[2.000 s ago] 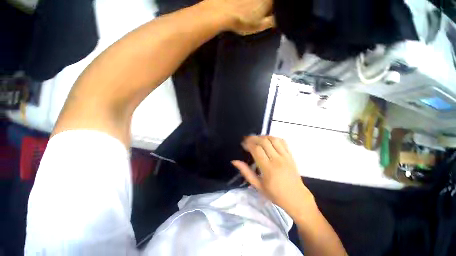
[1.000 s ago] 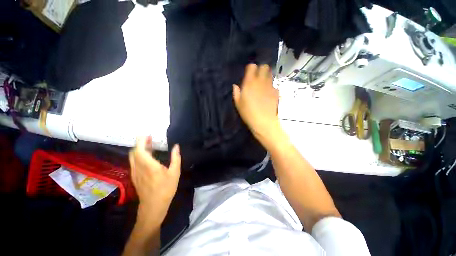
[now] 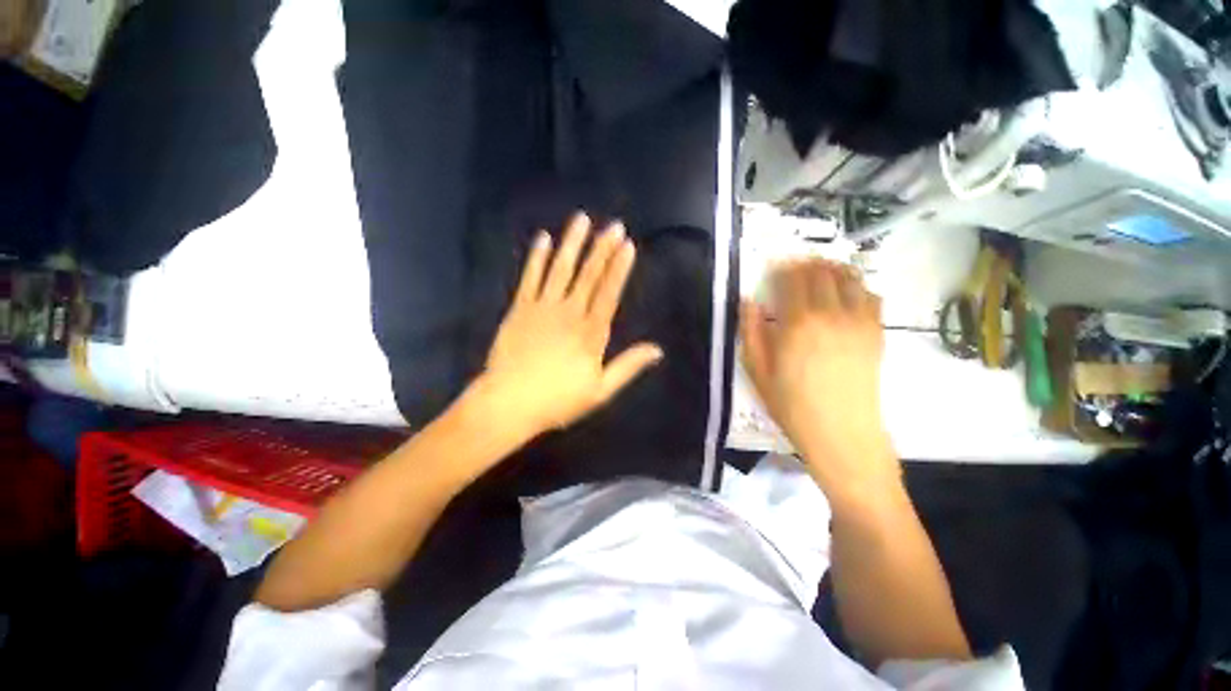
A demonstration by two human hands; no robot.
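Observation:
A large black garment panel (image 3: 446,189) lies spread over the white table and hangs over its front edge towards my lap. A white piping line (image 3: 721,270) runs lengthwise near its right edge. My left hand (image 3: 560,338) lies flat on the panel with the fingers apart, holding nothing. My right hand (image 3: 817,331) is just right of the piping, over the white table by the presser foot area; it is slightly blurred, and its fingertips point forward. Whether it grips anything cannot be told. The sewing machine head (image 3: 1080,189) stands at the upper right.
Yellow-handled shears (image 3: 996,308), a green handle (image 3: 1037,358) and an accessory box (image 3: 1127,375) lie at the right. Black cloth is heaped by the machine (image 3: 891,68). Another black piece (image 3: 176,122) lies at the upper left. A red basket (image 3: 230,452) with paper is below the left table edge.
The black panel now lies flatter and wider, with its piping line showing. My left hand has moved from the table edge onto the panel. My right hand has moved right, off the cloth.

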